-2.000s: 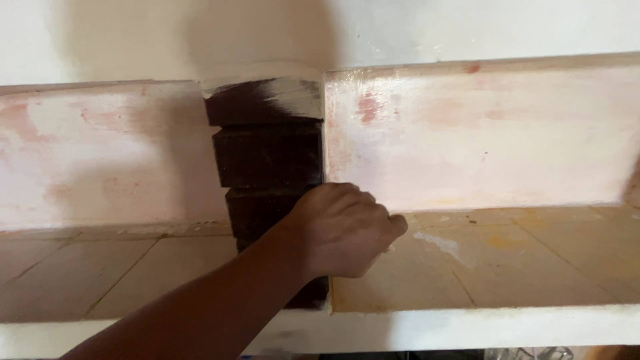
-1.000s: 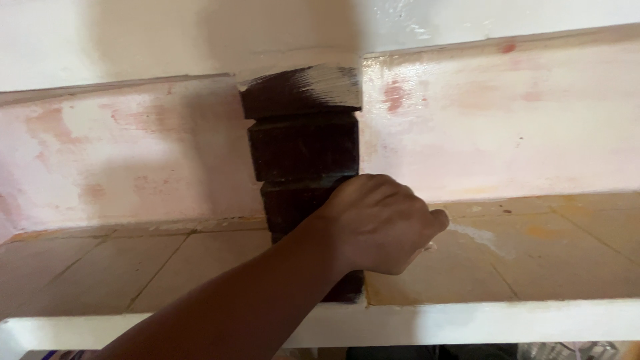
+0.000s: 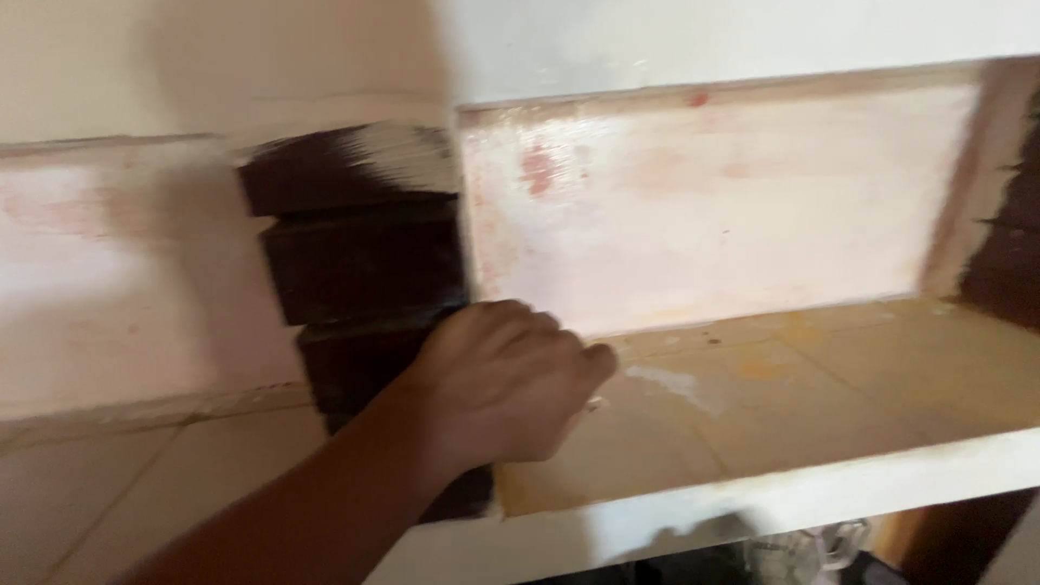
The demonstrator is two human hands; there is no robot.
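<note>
My left hand (image 3: 520, 378) reaches in from the lower left, back of the hand toward me, fingers curled and thumb to the right. It is in front of the right edge of a dark brown, grooved pillar (image 3: 366, 264) between two shelf bays. Whether the fingers hold anything is hidden; a small pale spot shows just below the thumb. Streaky white paint (image 3: 406, 154) covers the upper right of the pillar's top block. My right hand is out of view.
White-painted back walls (image 3: 731, 203) with reddish patches flank the pillar. Below lies a tiled shelf (image 3: 780, 382) with a white front edge (image 3: 772, 475). Clear glass or plastic items (image 3: 804, 552) stand underneath. Another dark grooved pillar (image 3: 1011, 244) is at the far right.
The view has shifted, bringing the far-right pillar into sight. My left hand stays by the pillar's right edge with its fingers curled.
</note>
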